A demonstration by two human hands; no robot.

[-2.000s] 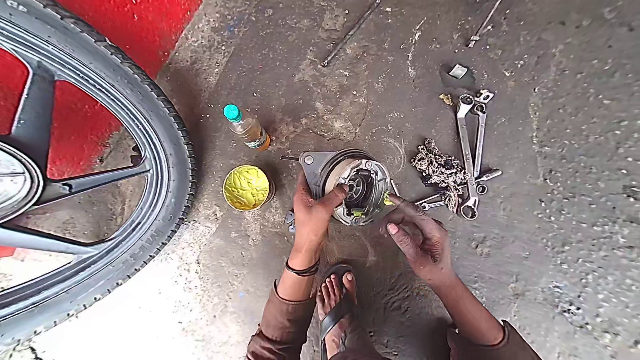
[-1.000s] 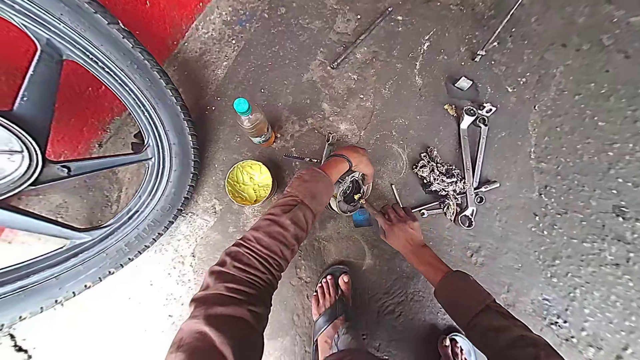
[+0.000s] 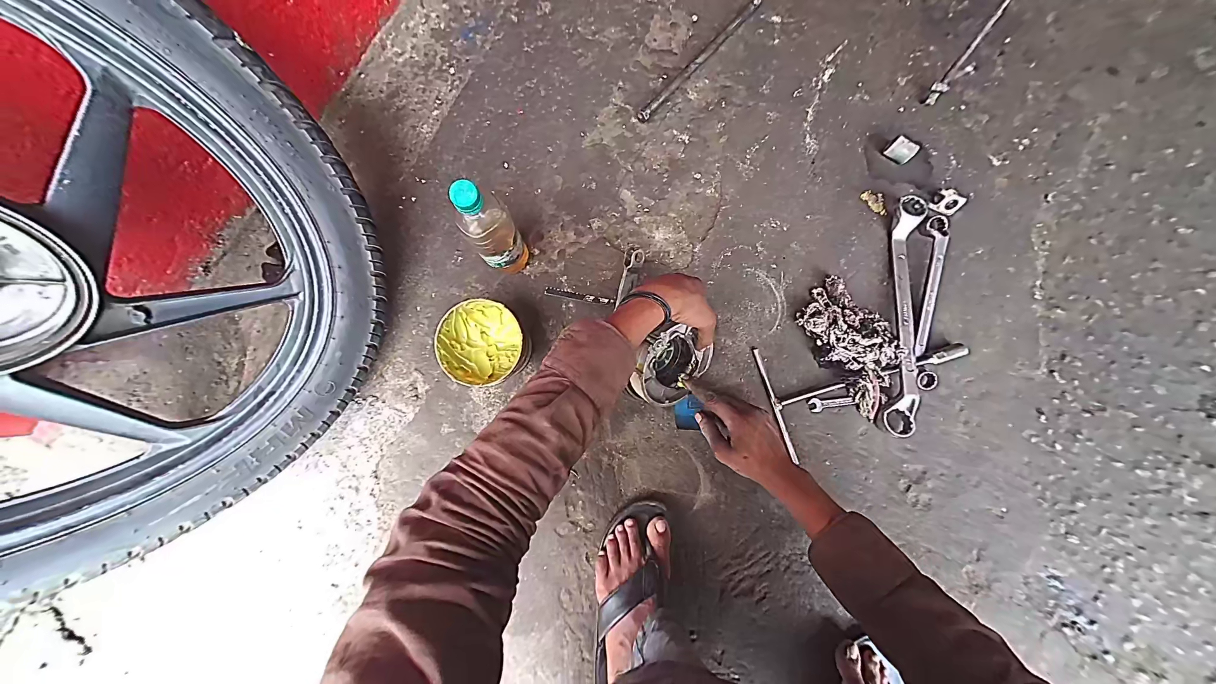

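Note:
A round metal brake plate with brake shoes [image 3: 659, 378] is at the middle of the view. My left hand [image 3: 679, 302] grips its far edge, the wrist bent over it. The fingertips of my right hand [image 3: 748, 435] touch the near right rim, where a small yellow smear shows; whether they hold anything cannot be told. A blue object [image 3: 689, 412] lies beside the plate, partly under my right fingers. To the left stand a tub of yellow grease [image 3: 479, 342] and a plastic bottle with a teal cap [image 3: 491, 231], some amber liquid at its bottom.
A spoked wheel with tyre [image 3: 351, 275] fills the left side. Combination wrenches [image 3: 903, 313], a T-handle wrench [image 3: 774, 404] and a dirty rag [image 3: 841, 323] lie at right. A metal rod [image 3: 698, 62] lies at the top. My sandalled foot [image 3: 632, 579] is near the bottom.
My left hand has moved from the left side of the brake plate to its far edge, and the plate has turned. My right hand has come back against the rim since one second ago.

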